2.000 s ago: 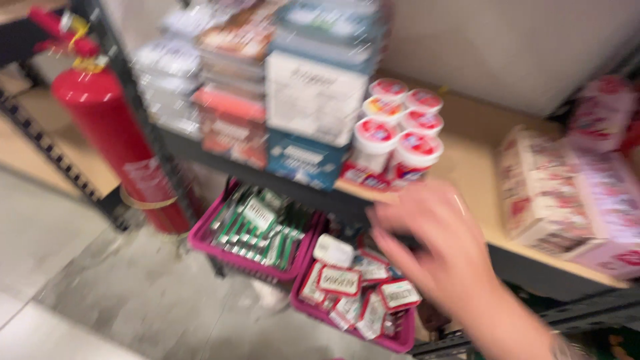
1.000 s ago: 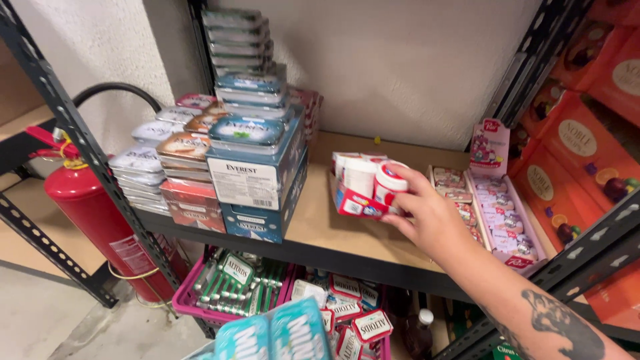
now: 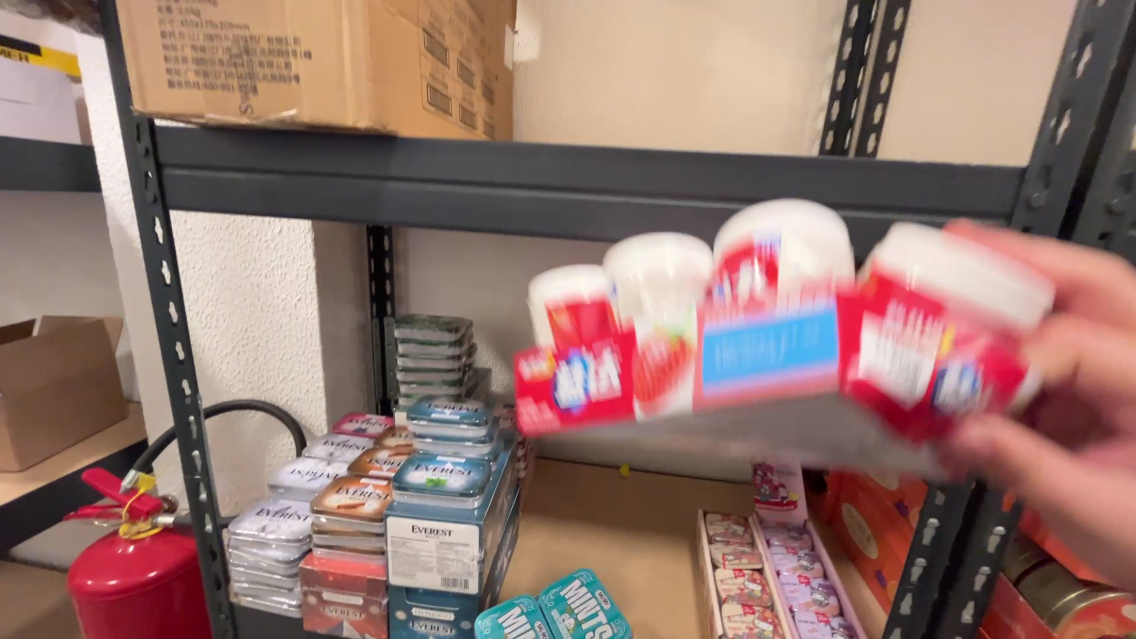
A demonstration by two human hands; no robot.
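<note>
At the right of the view my right hand (image 3: 1056, 382), blurred, grips one end of a red cardboard tray (image 3: 577, 382) that holds several white-lidded plastic tubs (image 3: 785, 244). The tray is raised in front of the shelf beam, its printed side towards me. Teal mint tins (image 3: 581, 608) stick up at the bottom edge; what supports them is hidden, and my left hand is out of view. Behind, on the shelf, stand stacks of Everest mint tins (image 3: 441, 475) on and beside their cartons.
A large cardboard box (image 3: 302, 62) rests on the upper shelf. The dark metal shelf beam (image 3: 532, 182) crosses the view. At lower left is a red fire extinguisher (image 3: 138, 577). Open pink boxes of small packs (image 3: 745, 586) stand on the wooden shelf board (image 3: 621, 524) at right.
My right hand has lifted the tray of tubs off the shelf board, up in front of the upper beam. The view has tilted up.
</note>
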